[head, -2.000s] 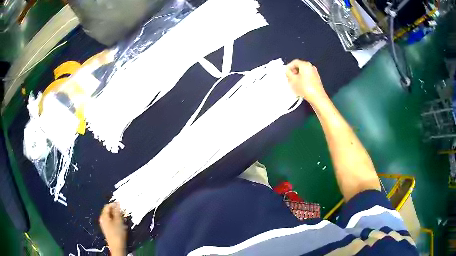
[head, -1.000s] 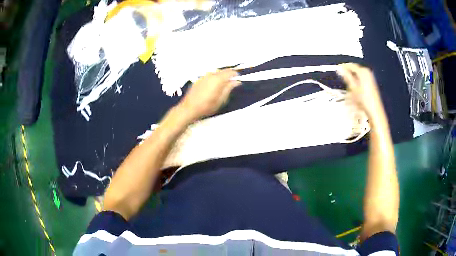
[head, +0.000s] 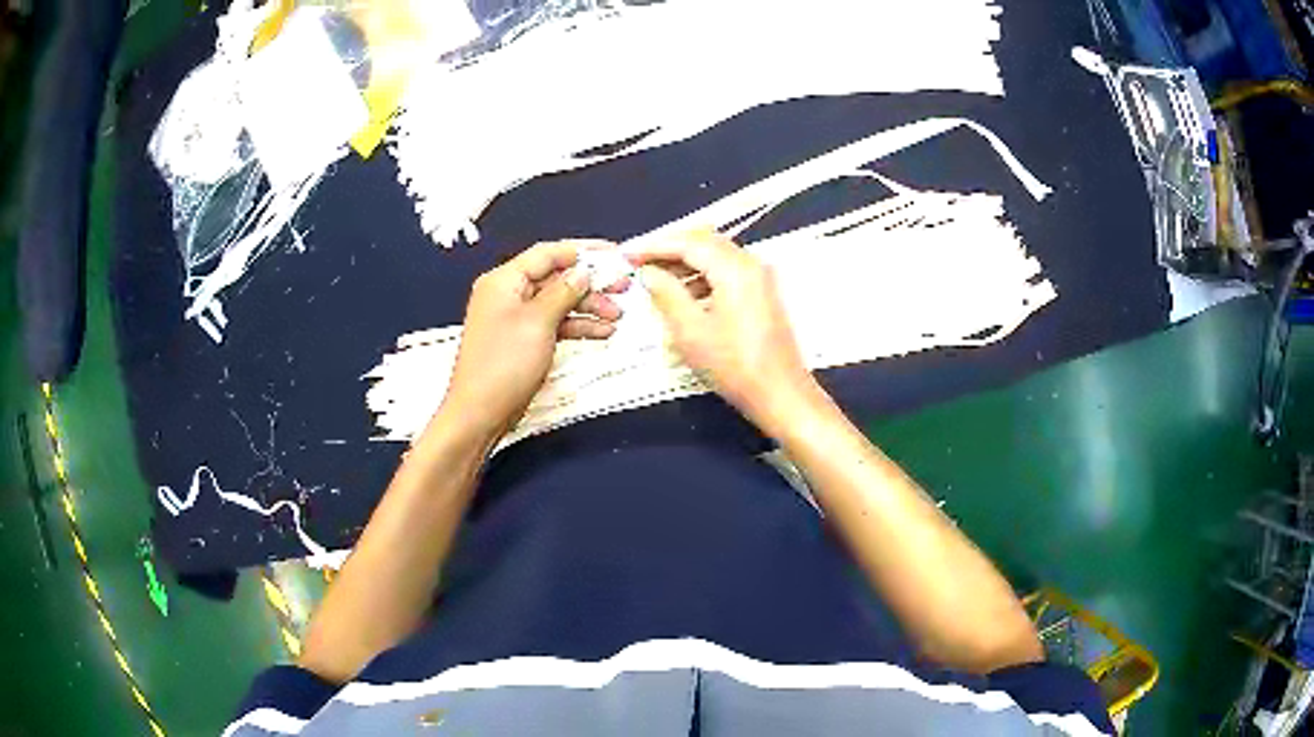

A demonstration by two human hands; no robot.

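My left hand (head: 526, 324) and my right hand (head: 713, 310) are close together above the near bundle of white strips (head: 894, 281). The fingertips of both hands pinch a small white piece (head: 605, 267), which looks like the end of a white strip (head: 850, 148). That strip runs off to the right behind my right hand, between the two bundles, and curls down at its right end. The near bundle lies flat, its middle partly hidden by my hands. The far bundle (head: 721, 65) lies flat beyond it.
Clear plastic (head: 202, 130) with tangled white scraps (head: 267, 231) and a yellow strip (head: 378, 108) is at the far left. A wavy white thread (head: 238, 497) lies at the near left corner. A clear tray with tools (head: 1189, 159) is at the right edge, with white paper (head: 1210, 295) under it.
Both hands have come together over the near bundle. The strip that was stretched between them now trails off to the right, its right end released.
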